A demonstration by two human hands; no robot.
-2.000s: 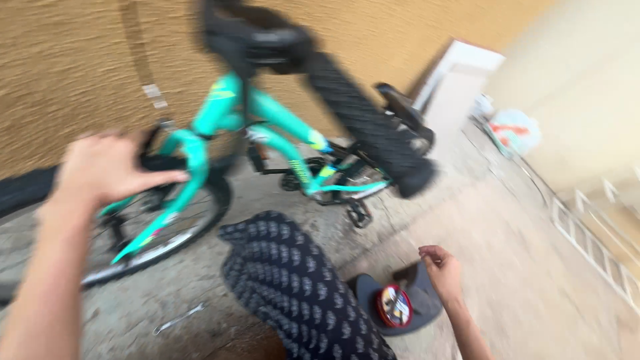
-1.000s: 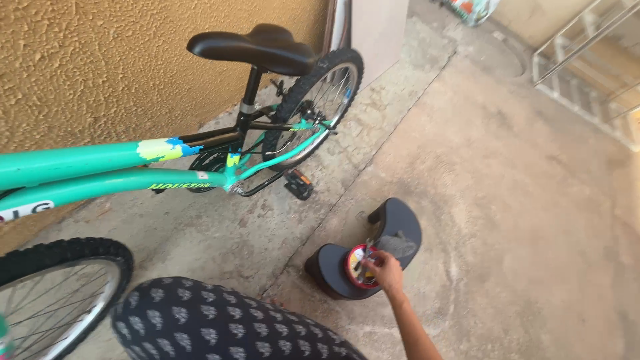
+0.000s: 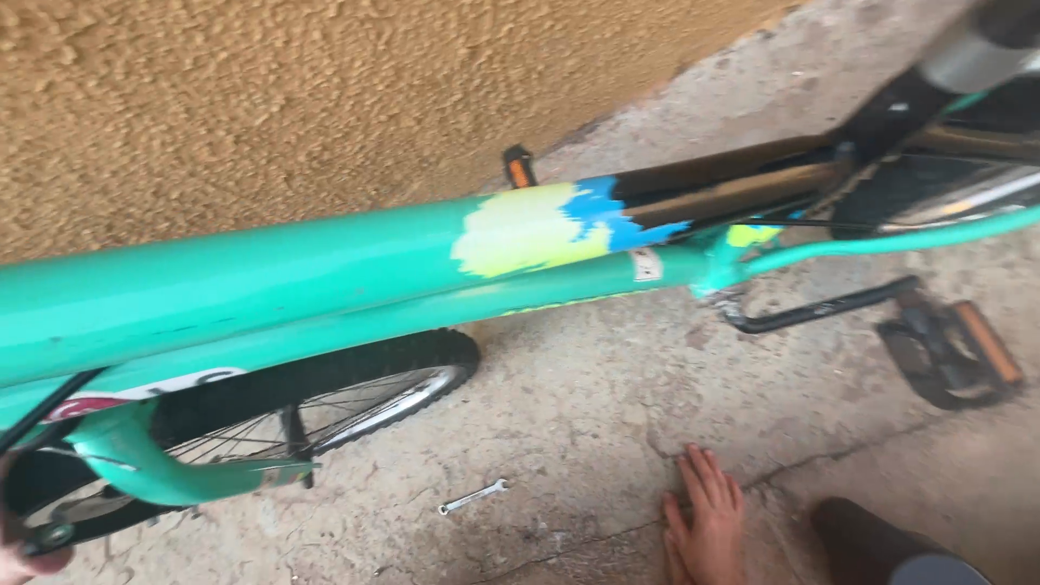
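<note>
A teal bicycle frame with yellow, blue and black paint crosses the view from left to right. At the lower left edge, part of my left hand shows beside a dark brake lever; most of the hand is out of view. My right hand is low over the concrete floor, palm down, fingers apart and holding nothing. To its left a small combination wrench lies on the floor. The front wheel is under the frame, and a crank with a pedal sits at the right.
A rough tan textured wall runs behind the bicycle. At the lower right is part of a dark curved seat or stool. The far pedal sticks out close to the wall. Cracked concrete floor lies below the frame.
My right hand has left the red-rimmed container on the dark stool and is now over the floor near the wrench. The view has moved much closer to the bicycle frame.
</note>
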